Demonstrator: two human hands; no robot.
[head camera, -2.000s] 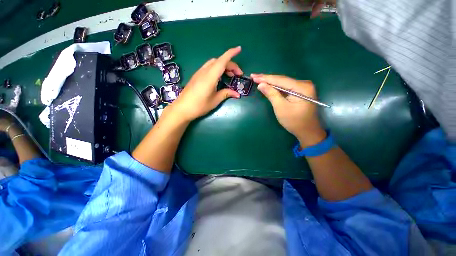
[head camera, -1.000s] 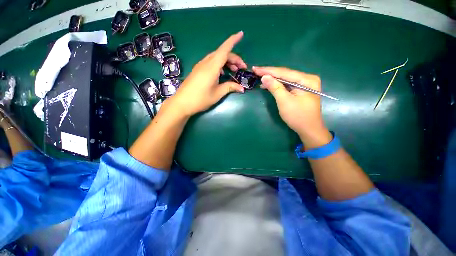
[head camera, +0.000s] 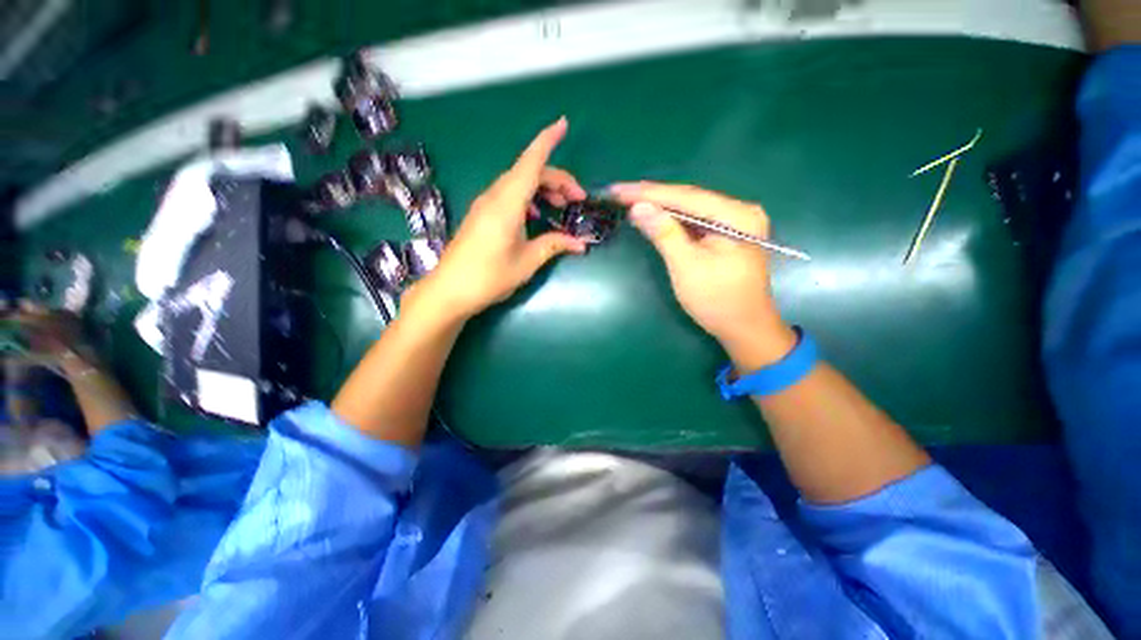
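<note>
My left hand (head camera: 491, 248) holds a small dark square watch case (head camera: 588, 223) between thumb and fingers, above the green bench, with the index finger raised. My right hand (head camera: 711, 256), with a blue band on its wrist, holds a thin silver tool (head camera: 738, 233) like a pen. The tool's tip is at or near the case's right edge; blur hides whether it touches. Several similar square shells (head camera: 367, 100) lie blurred on the bench at the upper left.
A black box (head camera: 269, 313) with a white label stands at left, a crumpled white cloth (head camera: 188, 219) on it and a black cable (head camera: 363, 278) beside it. Yellow-green thin sticks (head camera: 932, 210) lie at right, near a dark tray (head camera: 1032, 188). Blue-sleeved people sit on both sides.
The view has shifted and blurred. The grey-striped sleeve at upper right has left the picture, and a blue-sleeved person now shows at the right edge. Both hands keep their holds.
</note>
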